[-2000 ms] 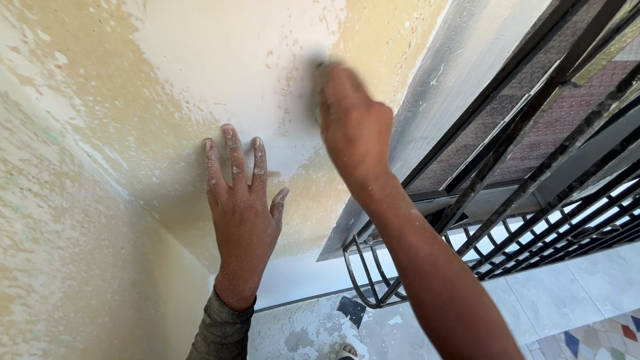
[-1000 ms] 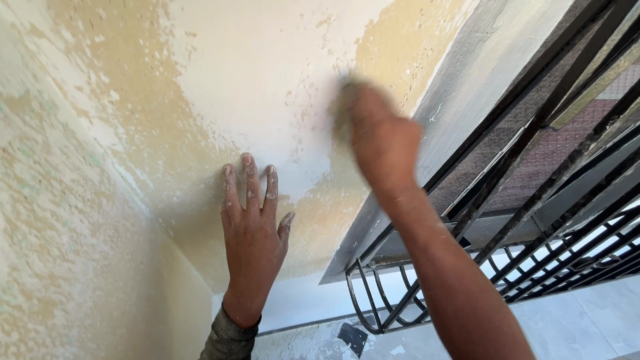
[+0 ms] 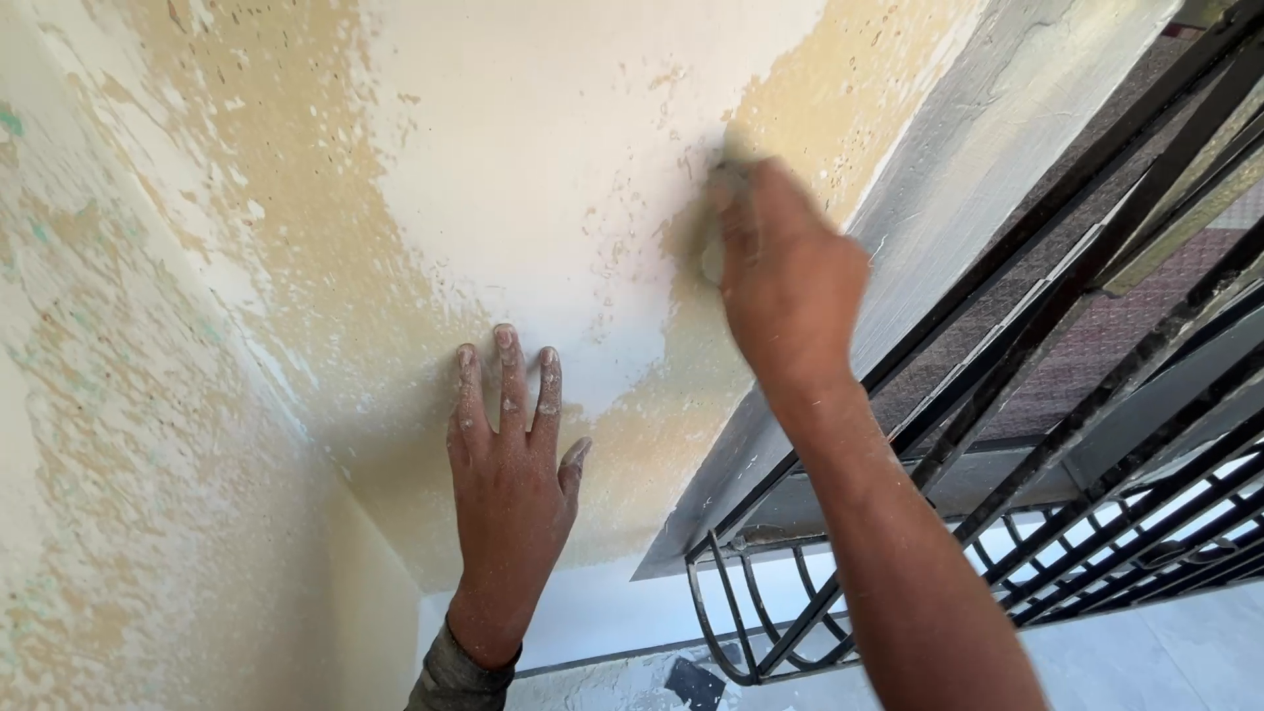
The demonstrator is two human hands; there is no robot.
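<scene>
My left hand (image 3: 512, 474) rests with fingers apart against a patchy cream and yellow wall (image 3: 513, 158), white dust on its fingertips. Up and to the right of it, my right hand (image 3: 790, 267) is closed around a small, blurred dark object (image 3: 729, 188), held against the wall where the white patch meets the yellow. Motion blur and my fingers hide what kind of object it is. A grey sleeve cuff (image 3: 462, 667) covers my left wrist; my right forearm is bare.
To the right, a grey window surround (image 3: 948, 168) borders the wall, with a black metal grille (image 3: 1047, 395) projecting beside it. A second mottled wall (image 3: 128, 415) meets this one at the left corner. Below lie a dark flat piece (image 3: 695, 681) and pale floor tiles (image 3: 1136, 662).
My right hand has moved lower on the wall since a second ago, still holding the object. My left hand stays flat on the wall. The view has shifted somewhat.
</scene>
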